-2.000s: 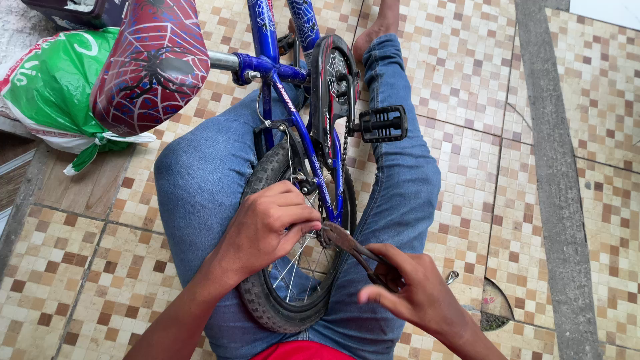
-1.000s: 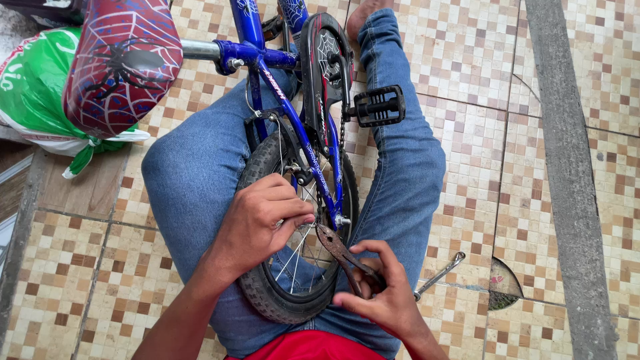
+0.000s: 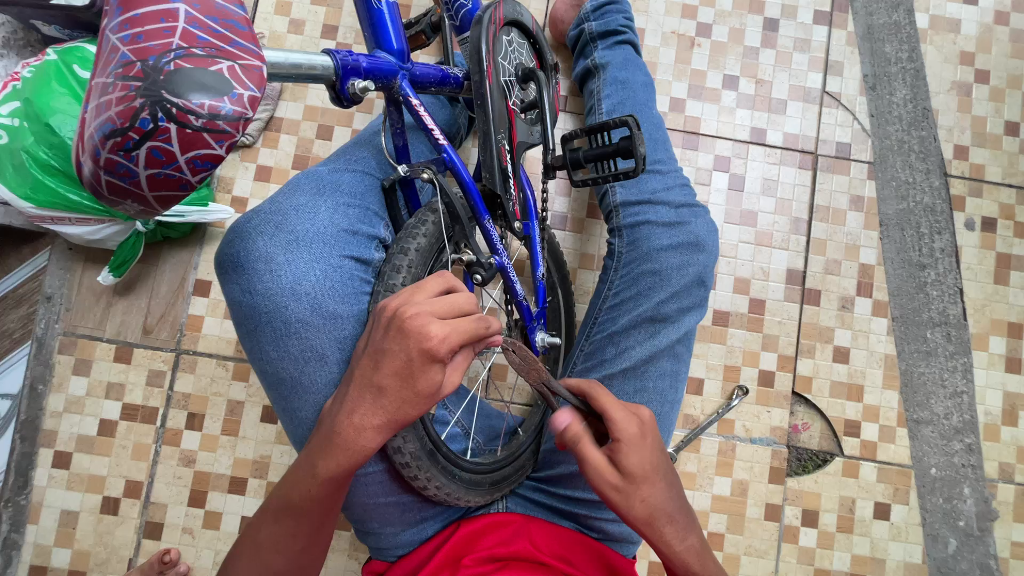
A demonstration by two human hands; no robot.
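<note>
A small blue bicycle lies between my jeans-clad legs, its rear wheel nearest me. My right hand grips the handles of worn metal pliers, whose jaws reach the fingertips of my left hand beside the rear axle nut. My left hand pinches something small near the hub; the fingers hide what it is. A black rim brake sits on the frame above that hand. The black chain guard and the pedal are farther up.
The spider-web-patterned saddle is at upper left, over a green and white plastic bag. A wrench lies on the tiled floor to the right, near a round drain cutout. A grey strip crosses the floor at right.
Both hands stay by the rear hub, the pliers' jaws still close to my left fingertips. The wrench on the floor, largely hidden two seconds ago, shows more fully.
</note>
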